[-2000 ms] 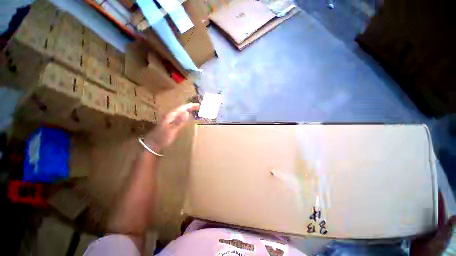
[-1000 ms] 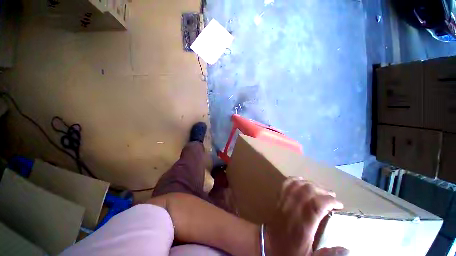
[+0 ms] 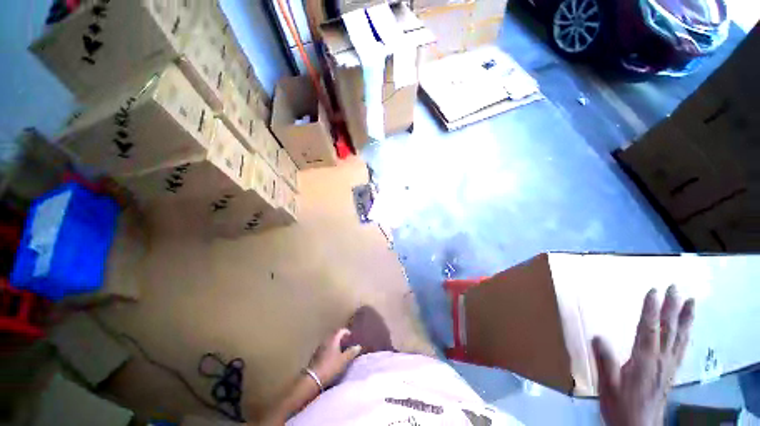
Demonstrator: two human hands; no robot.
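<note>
A large brown carton (image 3: 517,320) lies on its side on a red stool (image 3: 457,320) at the lower right. Its long upper face is washed out by light and bears small dark handwriting near its lower edge. My right hand (image 3: 646,358) lies flat on this face with fingers spread, gripping nothing. My left hand (image 3: 337,354), with a pale band at the wrist, is low in front of my body beside my dark-trousered knee, away from the carton. It is small and blurred, so whether it holds anything cannot be told.
Stacked, marked cartons (image 3: 187,166) stand at the left, with a blue crate (image 3: 65,237) nearby. A black cable (image 3: 221,383) lies on the brown floor covering. An open carton (image 3: 302,125) and flat cardboard (image 3: 479,87) are ahead. Dark stacked cartons (image 3: 692,175) and a parked car (image 3: 633,33) are at the right.
My left hand has let go of the carton's edge and moved back beside my body. My right hand has come into view on the carton. The view has tilted up.
</note>
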